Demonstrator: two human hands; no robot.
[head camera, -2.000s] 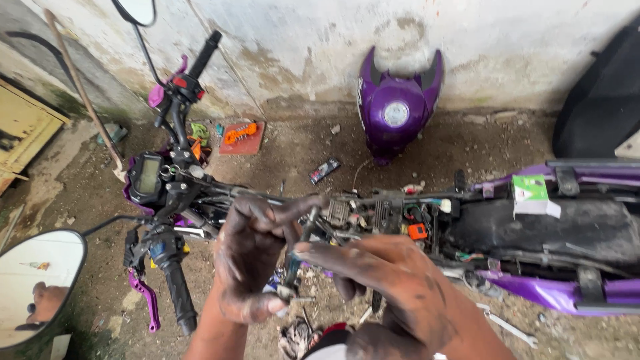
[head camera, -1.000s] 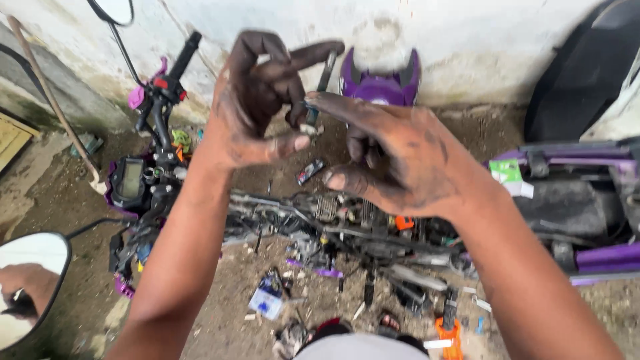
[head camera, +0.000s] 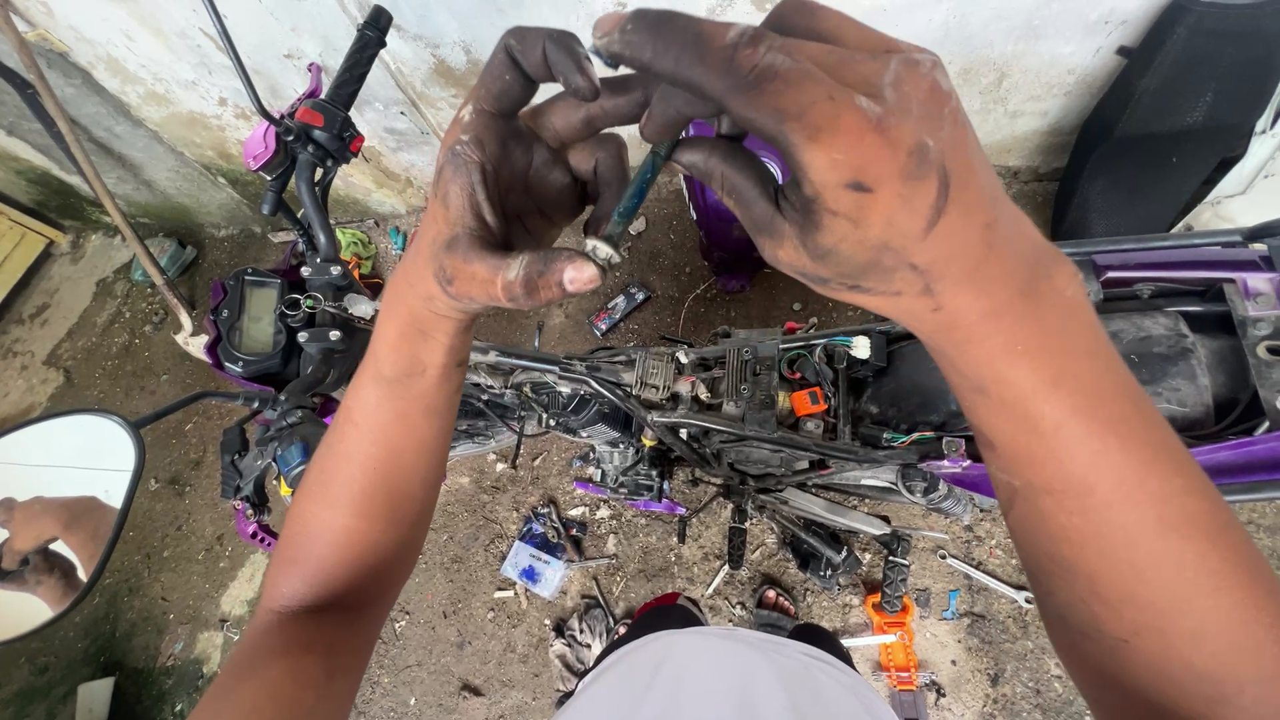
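Both hands are raised over a partly stripped motorcycle (head camera: 700, 400) and are stained with dark grease. Between them is a slim dark bolt (head camera: 634, 200), slanted, its pale lower end beside my left thumb. My left hand (head camera: 530, 180) has its fingers curled around the bolt's near side, the thumb stretched under its lower end. With thumb and fingertips, my right hand (head camera: 800, 150) pinches the bolt's upper part, which those fingers partly hide. Below lies the bare frame with an orange electrical part (head camera: 808, 401) and loose wiring.
Handlebars with a digital gauge (head camera: 255, 315) and a mirror (head camera: 65, 520) stand at left. A purple fuel tank (head camera: 725, 230) rests by the wall, the black seat (head camera: 1150, 110) at right. A combination wrench (head camera: 985, 578), an orange tool holder (head camera: 897, 640) and a plastic packet (head camera: 536, 566) lie on the ground.
Both hands rose from low over the motorcycle to in front of the wall, then came closer together. The right hand's fingers now cover the upper part of the bolt, which showed a second ago.
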